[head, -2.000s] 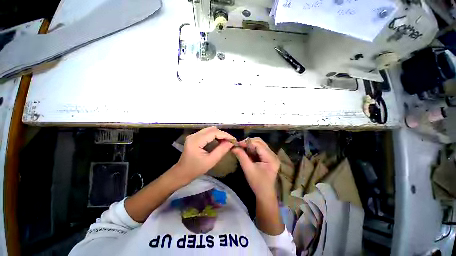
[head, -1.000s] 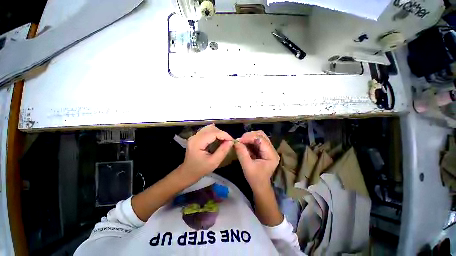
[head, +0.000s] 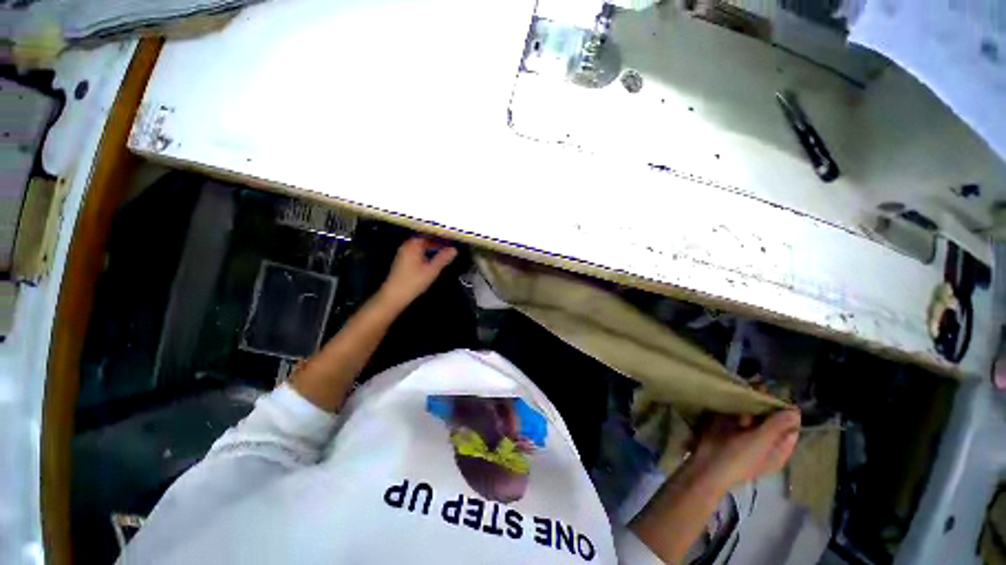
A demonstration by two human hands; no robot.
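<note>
A long khaki cloth piece (head: pixel 618 331) stretches slantwise below the table's front edge, with a pale strip at its left end. My right hand (head: pixel 750 444) pinches its right end, low at the right, beside the heaped cloth. My left hand (head: pixel 417 270) is just under the table edge, left of the cloth's other end, with a small gap visible between them. Its fingertips are curled and dark, and I cannot tell if they hold anything.
The white machine table (head: pixel 331 121) spans the top. Dark thread snips (head: pixel 809 137) lie on the machine bed, right of the lit needle plate (head: pixel 596 64). More khaki and pale cut panels (head: pixel 778 528) hang below at right. A paper sheet (head: pixel 938 55) shows at upper right.
My hands were together at the middle, pinching something small; now they are wide apart. The khaki cloth is stretched from the right hand toward the table edge. The view has turned and shifted.
</note>
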